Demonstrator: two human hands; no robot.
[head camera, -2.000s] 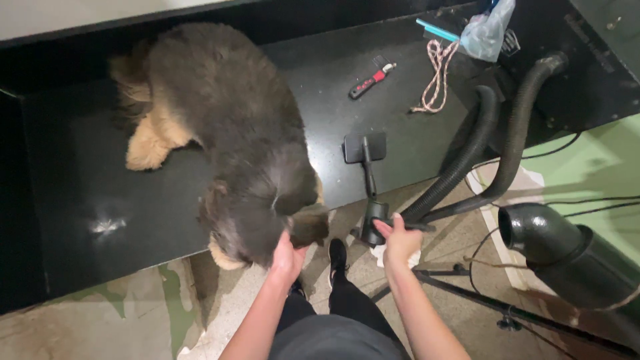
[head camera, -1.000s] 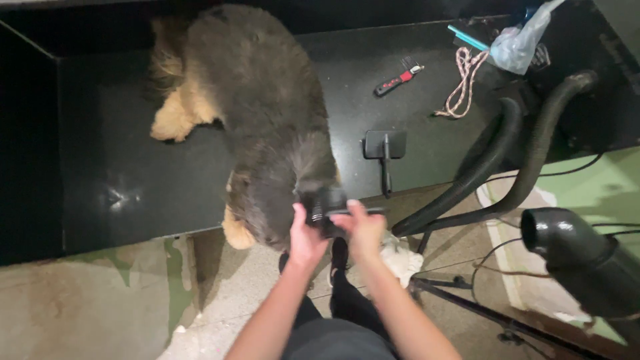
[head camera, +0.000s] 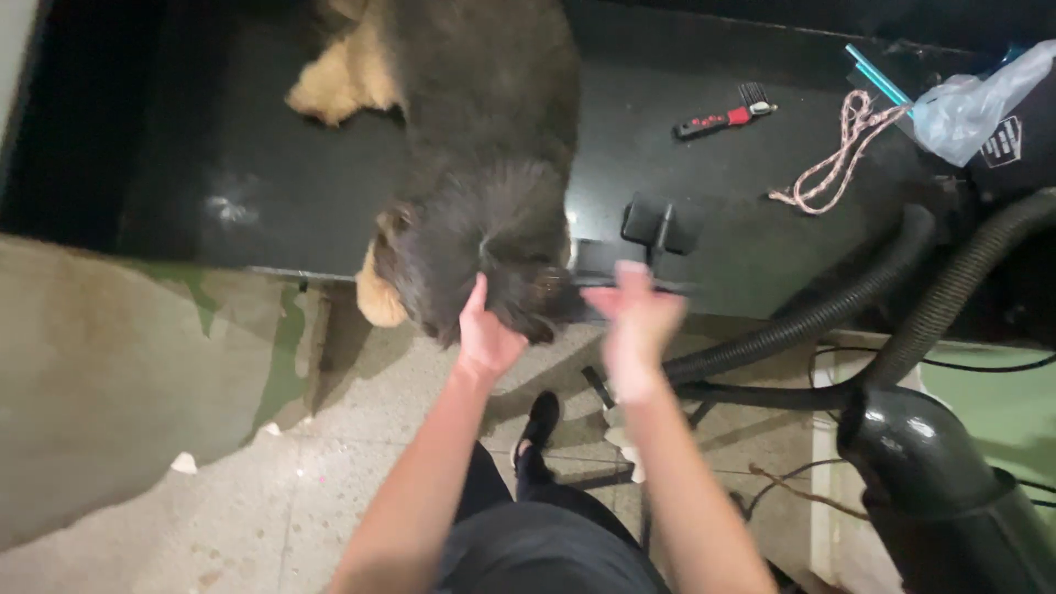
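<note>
A dog (head camera: 495, 107) with dark fur and tan legs lies on the black table (head camera: 272, 165), its head at the near edge. My left hand (head camera: 488, 334) holds the dark fur of an ear at the head's lower right, thumb on top. Just right of that ear is my right hand (head camera: 639, 326), badly blurred, closed around a black grooming brush (head camera: 601, 257) that is also smeared by motion. A second black brush, a slicker brush (head camera: 648, 224), lies on the table beyond my right hand. Farther back lies a red and black dematting comb (head camera: 726, 121).
A looped rope (head camera: 840, 157), a clear plastic bag (head camera: 978, 111) and a light blue stick (head camera: 876, 78) lie at the back right. Ribbed black hoses (head camera: 949, 289) curve over the right part of the table toward a black dryer body (head camera: 924, 487). Cables hang near the floor.
My right hand has moved the brush from over the ear to its right side. Two seconds ago it was farther right, below the slicker brush. My left hand stays at the dog's head.
</note>
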